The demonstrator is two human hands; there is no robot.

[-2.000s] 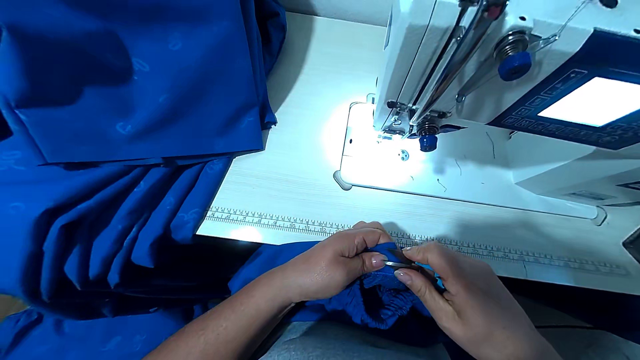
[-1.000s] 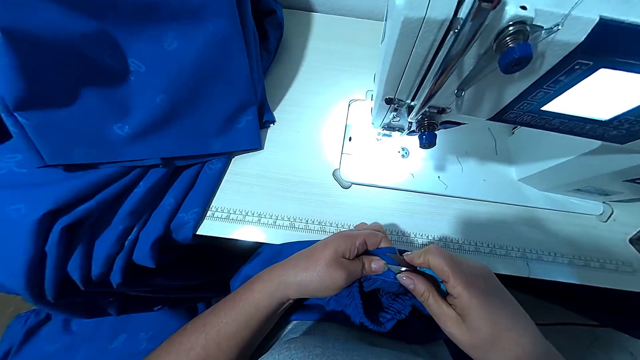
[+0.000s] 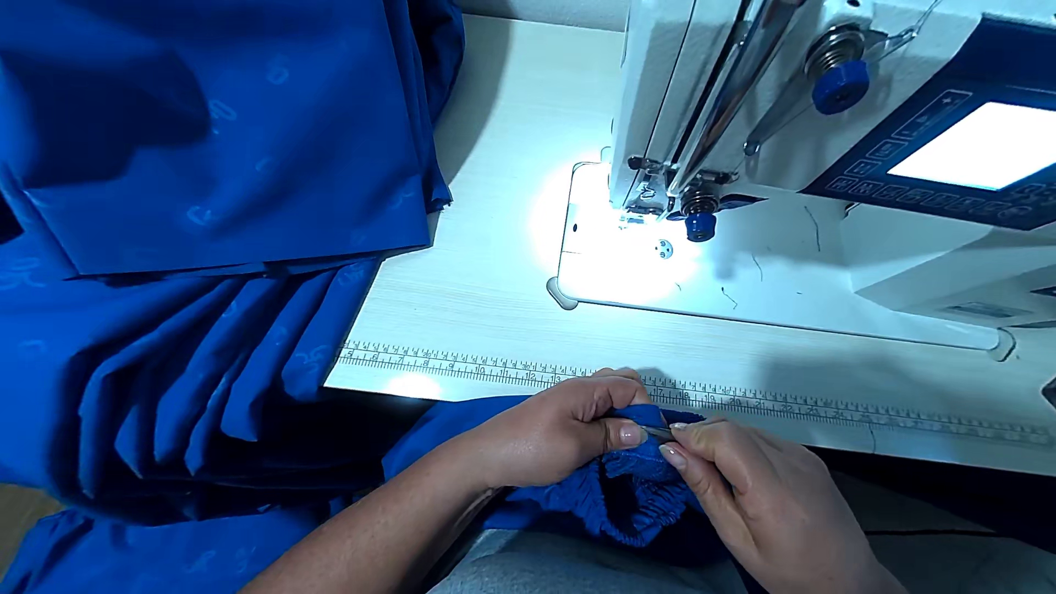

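Gathered blue fabric (image 3: 635,495) lies over the lap at the table's front edge. My left hand (image 3: 569,429) pinches its upper edge between thumb and fingers. Close beside it, my right hand (image 3: 742,478) holds a small pointed metal tool (image 3: 657,432), whose tip meets the fabric by my left thumb. Most of the tool is hidden in my right hand, so its exact kind cannot be told. Both hands are just in front of the printed measuring scale (image 3: 495,371).
An industrial sewing machine (image 3: 701,99) with a lit screen (image 3: 973,148) stands at the right on the pale table (image 3: 445,305). Its bed (image 3: 759,289) bears loose thread bits. Folded blue fabric (image 3: 231,165) is piled at the left, with more hanging in folds below.
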